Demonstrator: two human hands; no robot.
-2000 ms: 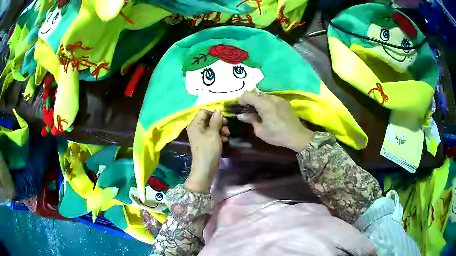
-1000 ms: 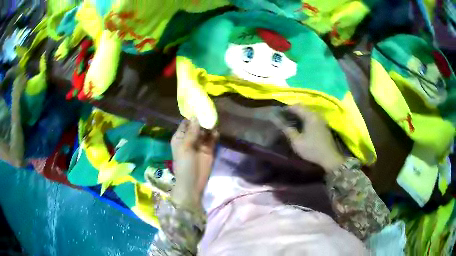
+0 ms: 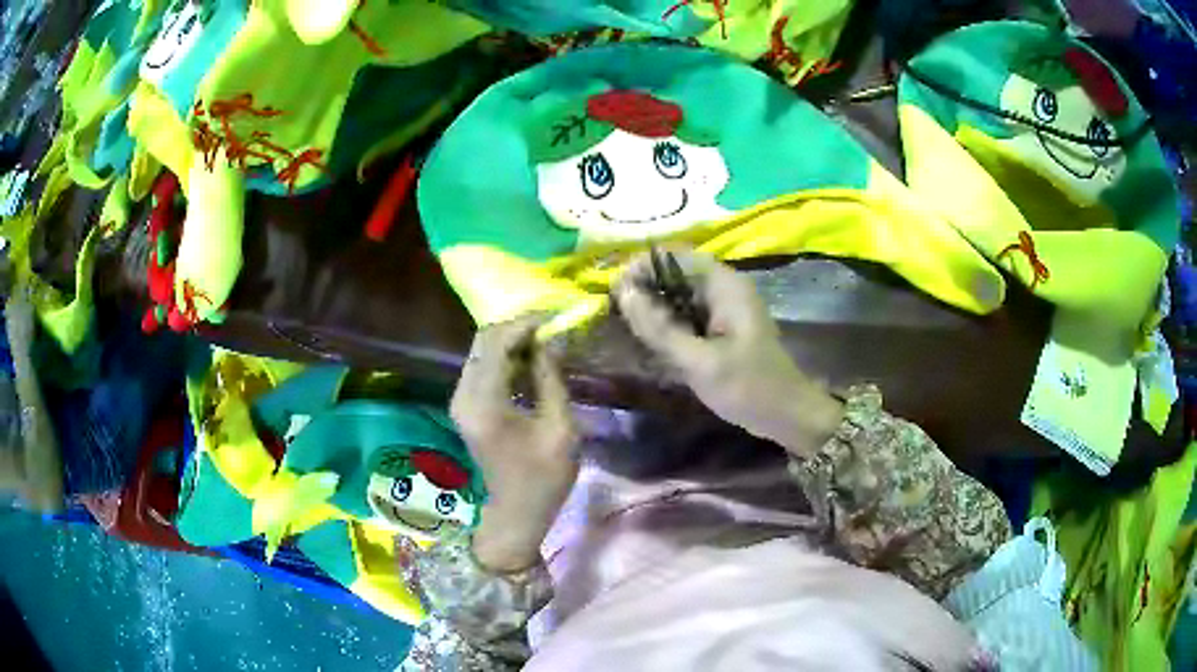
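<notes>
A green plush hat (image 3: 788, 145) with a yellow edge lies face up on the dark brown table. Its white face patch (image 3: 630, 187) has embroidered eyes and a smile, with a red rose (image 3: 635, 113) above. My left hand (image 3: 519, 394) is at the hat's left yellow end (image 3: 567, 310), its fingers blurred and closed around the tip. My right hand (image 3: 715, 335) is beside it at the yellow edge, holding small dark thread snips (image 3: 677, 289), mostly hidden in the palm. I cannot see any thread.
Piled hats with red bows (image 3: 243, 131) lie at the upper left. Another hat (image 3: 1109, 250) with a dark cord and a pale card (image 3: 1079, 400) is at the right. A red stick (image 3: 390, 200) lies left of the hat. More hats (image 3: 374, 440) sit in a blue crate at lower left.
The camera view has shifted. The hat's left yellow end is now turned inward towards its lower edge, and my right hand has moved left, close to my left hand.
</notes>
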